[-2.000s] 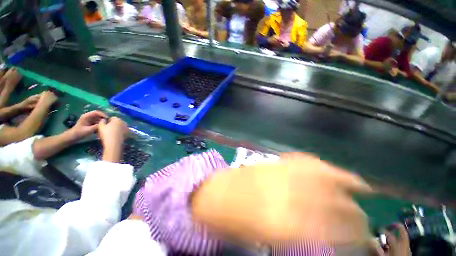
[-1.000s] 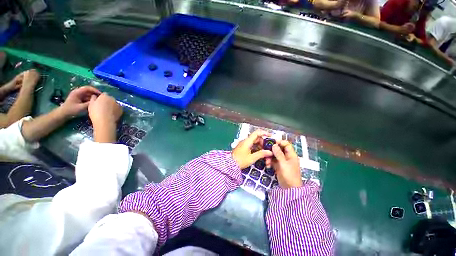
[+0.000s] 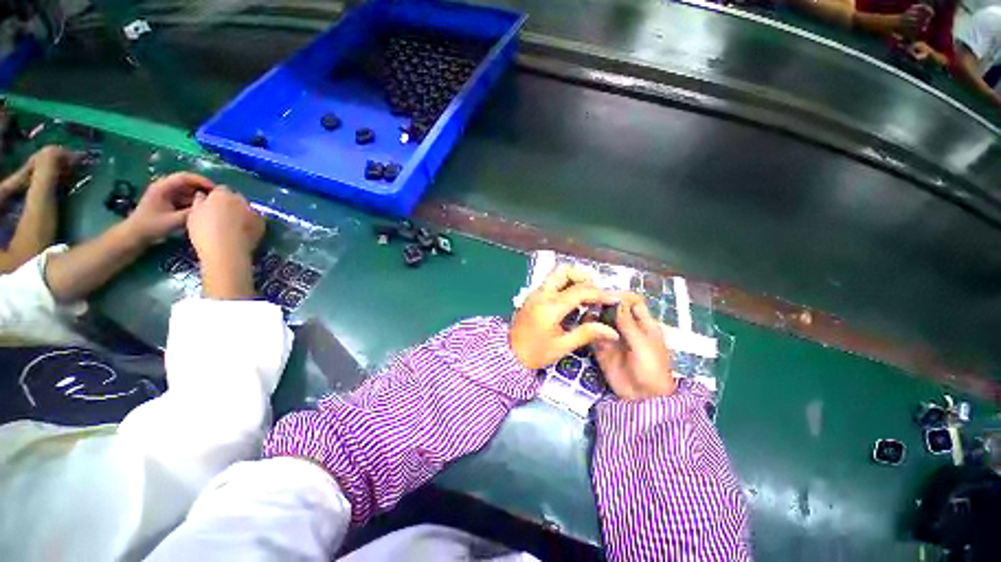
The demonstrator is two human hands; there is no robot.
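Observation:
My left hand (image 3: 555,318) and my right hand (image 3: 639,349) meet over the sticker sheet. A small black unit (image 3: 605,315) is held between the fingertips of both hands and partly hidden by them. The sticker sheet (image 3: 700,343) lies flat on the green bench, with white strips at its far and right parts. Black square face stickers (image 3: 570,368) show on it below my hands. The sheet's middle is hidden under my hands.
A blue bin (image 3: 299,176) with black units stands ahead to the left. Loose units (image 3: 413,255) lie between bin and sheet. Black-and-silver pieces (image 3: 938,440) and a black bundle (image 3: 966,510) are at the right. A neighbour's white sleeves and hands (image 3: 225,236) are close on the left.
Earlier my blurred hand was raised in front of the view; then both hands came together over the sheet. Since one second ago, the fingers have closed further around the unit, and the view has shifted slightly.

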